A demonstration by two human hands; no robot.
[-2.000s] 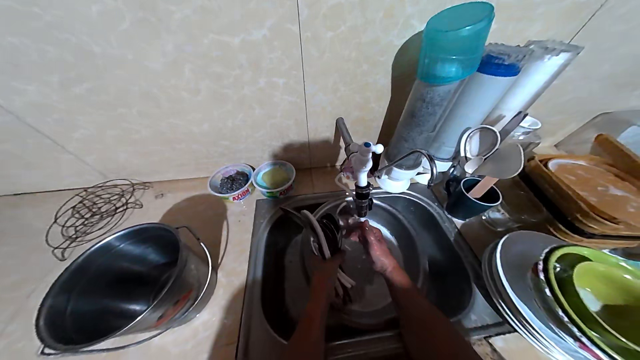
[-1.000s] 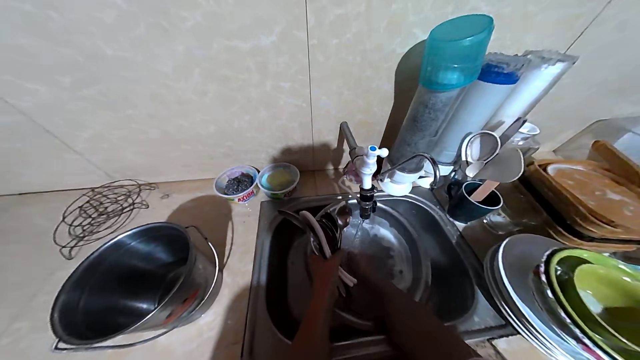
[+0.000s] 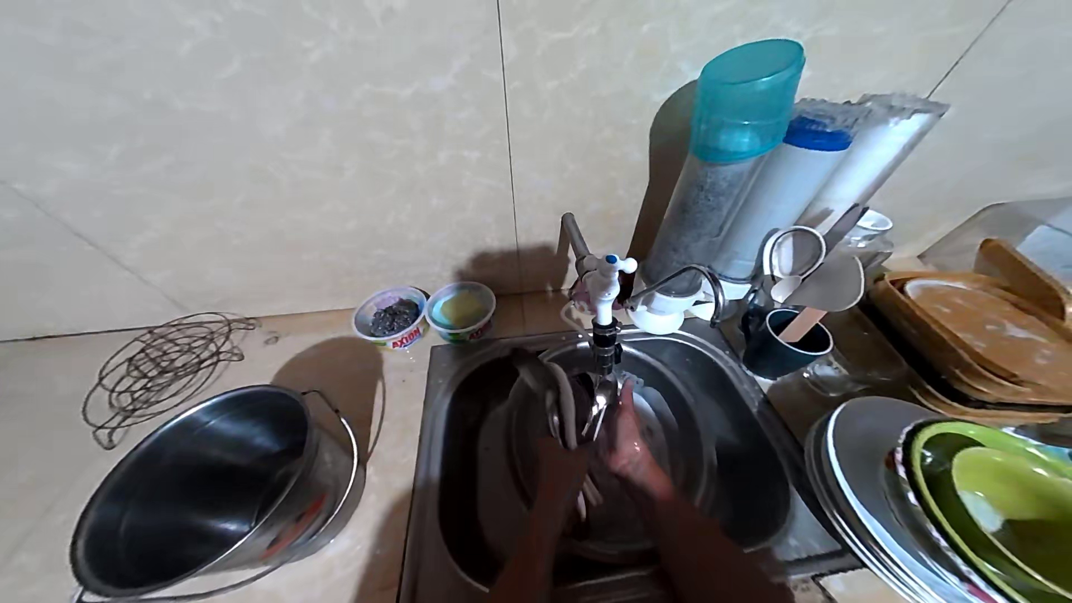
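My left hand [image 3: 563, 461] is closed around a bundle of utensils [image 3: 563, 402], several with long handles, over a round metal basin [image 3: 699, 456]. The basin lies inside the stainless steel sink [image 3: 754, 511]. Beside the bundle, under the white-handled faucet [image 3: 605, 289], my right hand [image 3: 628, 440] looks wet, its fingers raised near the spoon heads [image 3: 601, 400]. Whether those fingers touch the spoons is unclear. Both forearms cover the front of the basin.
Left of the sink stand a metal pail [image 3: 201, 486], a wire coil [image 3: 167, 364] and two small tubs, one with a dark scourer [image 3: 394, 316], one with a sponge [image 3: 462, 310]. At right are a dark utensil cup [image 3: 787, 343], stacked plates [image 3: 875, 452], green bowls [image 3: 930, 469] and woven trays [image 3: 963, 335].
My right hand, hidden in shadow one second ago, now shows beside the utensils under the faucet. The utensil bundle stays in my left hand, its heads now nearer the faucet.
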